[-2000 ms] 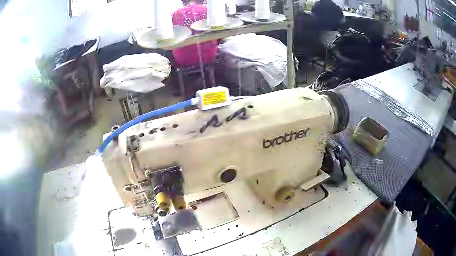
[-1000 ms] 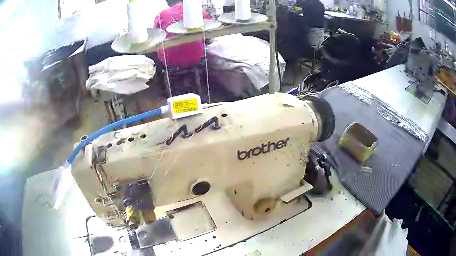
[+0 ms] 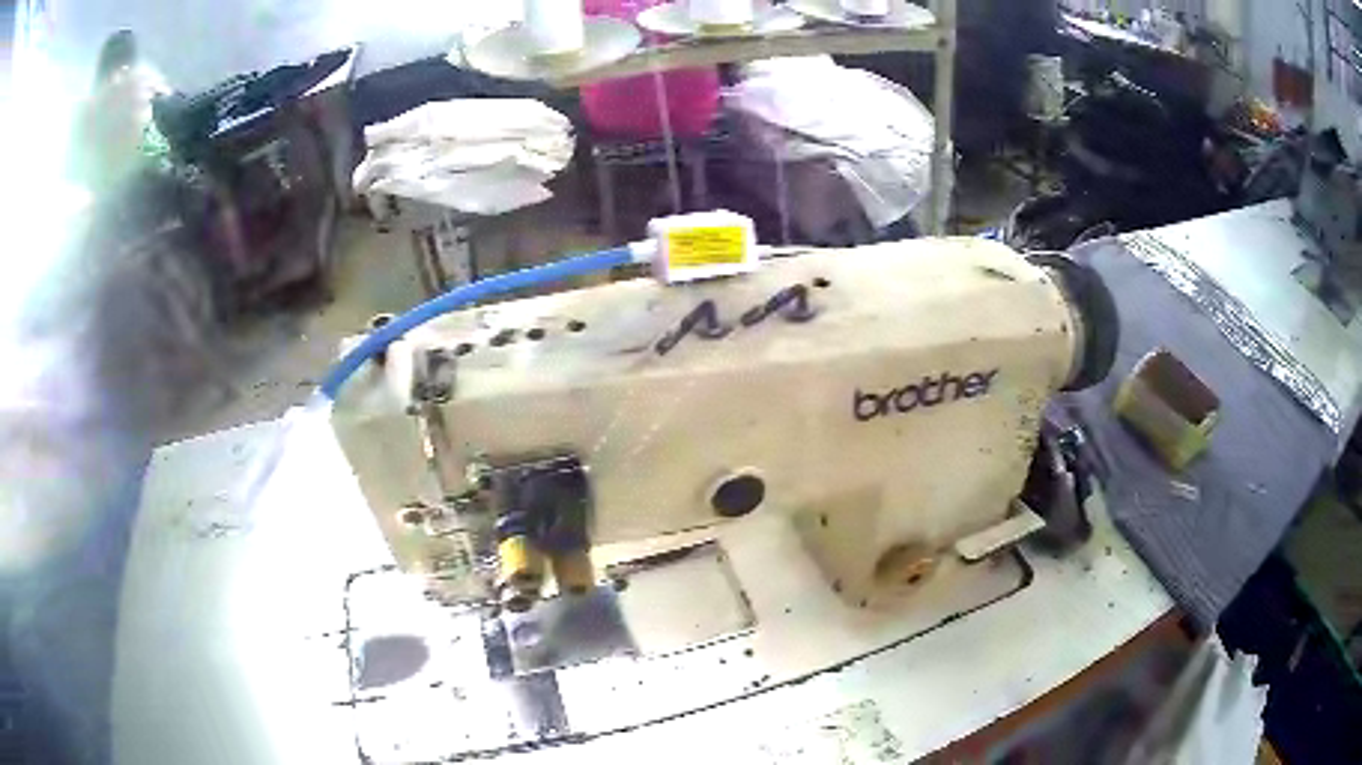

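No hand is in view. The cream sewing machine [image 3: 792,404] with "brother" lettering stands across the middle of the white table [image 3: 209,523]. The tension assembly [image 3: 541,553], brass-gold and black, sits on the head front at the left. Below it are the shiny slide plates [image 3: 575,628] in the bed. The needle and presser foot cannot be made out. The blue tube [image 3: 478,292] arches over the head to a white box with a yellow label [image 3: 707,245]. The dark handwheel [image 3: 1087,321] is at the right end. No fabric lies under the head.
A small tan open box [image 3: 1168,408] stands on grey-blue cloth [image 3: 1270,493] at the right. White fabric [image 3: 1217,710] hangs at the lower right edge, by the orange-brown tray rim [image 3: 1046,695]. Behind are a thread rack [image 3: 837,42], white fabric piles [image 3: 466,154] and a person in pink [image 3: 650,102].
The camera view has shifted, first so the machine sat further left, now further right and a little higher in the picture. The machine and box stand as before.
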